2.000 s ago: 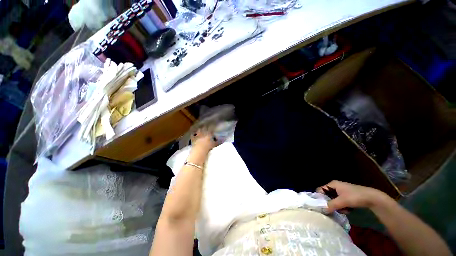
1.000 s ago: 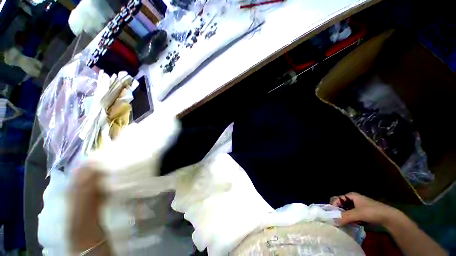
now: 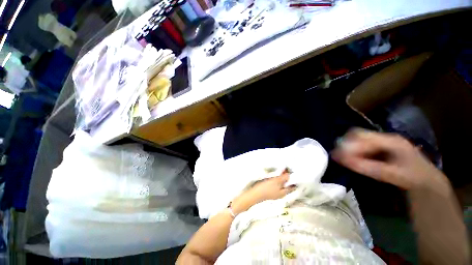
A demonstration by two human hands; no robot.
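Observation:
A white garment (image 3: 243, 173) lies bunched over the lap, with a rounded fold standing up near its middle. My left hand (image 3: 274, 187) rests in the white cloth, its fingertips partly covered by the folds; it holds the cloth. My right hand (image 3: 372, 155) is raised to the right of the garment, apart from it and blurred; the fingers look curled, and whether anything is in them cannot be told. No needle or thread can be made out.
White lace-trimmed garments (image 3: 119, 202) hang over the bin at left. The table (image 3: 248, 72) bears a white pad with dark fasteners (image 3: 215, 46), thread spools (image 3: 171, 32), fabric scraps (image 3: 147, 77) and a dark phone-like slab (image 3: 181, 77). A cardboard box (image 3: 388, 83) stands right.
My left hand has come back from the bin side to the white cloth on the lap. My right hand has lifted off the cloth's right edge. The cloth is now bunched higher.

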